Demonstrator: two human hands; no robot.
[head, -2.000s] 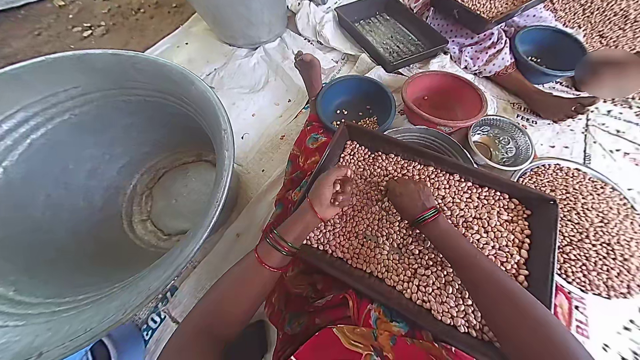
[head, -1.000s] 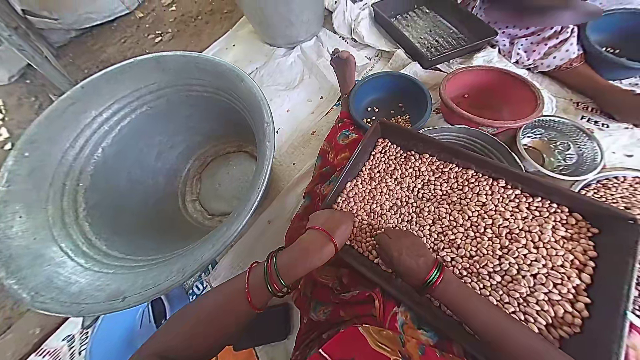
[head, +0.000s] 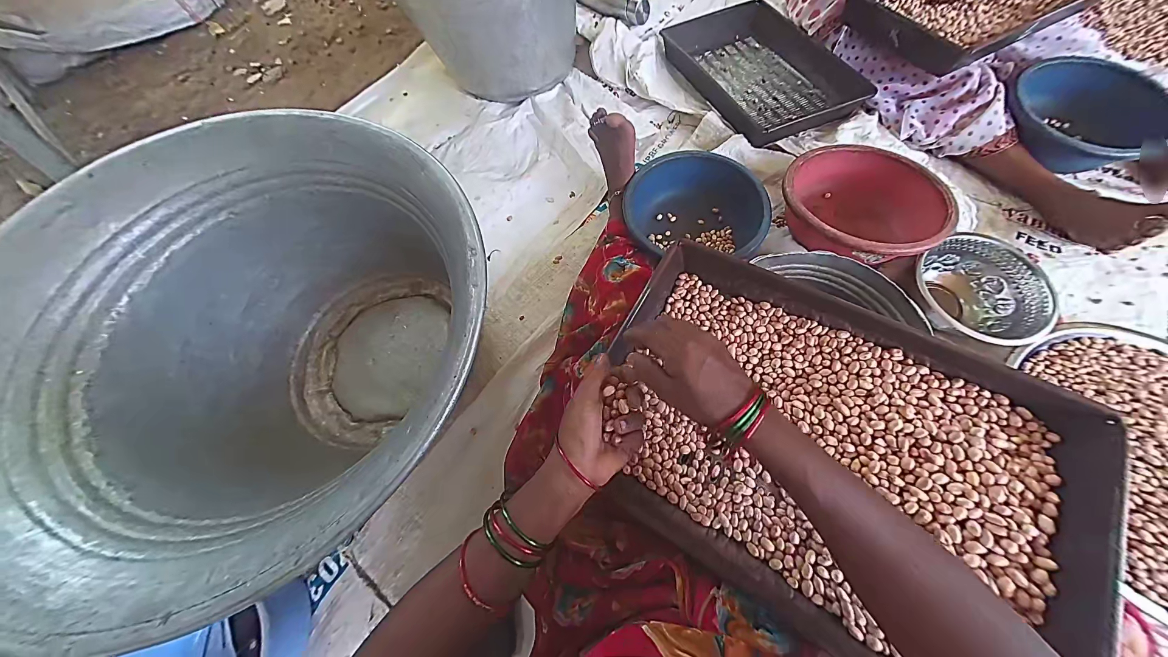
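Observation:
A dark rectangular tray (head: 1086, 429) full of reddish-brown nuts or beans (head: 876, 411) rests across the lap over a red patterned cloth. At the tray's left end, my left hand (head: 593, 429) is cupped, palm turned inward, with several of the nuts in it. My right hand (head: 689, 370) reaches in from the right, its fingers bent close to the left fingertips; whether it pinches a nut is hidden. Just beyond the tray's far left corner, a blue bowl (head: 698, 201) holds a few paler nuts. Beside it sits a red bowl (head: 871, 201) with a small piece inside.
A big metal tub (head: 210, 356) stands at the left. Beyond lie a metal pot (head: 502, 46) and a dark slotted tray (head: 766, 73). Metal dishes (head: 985, 287) and a full round container (head: 1104, 365) are at the right. Another person's leg and blue bowl (head: 1090, 114) are at upper right.
My left hand has turned from knuckles up to cupped around nuts. My right hand has come to its fingertips from lower in the tray. The view has shifted.

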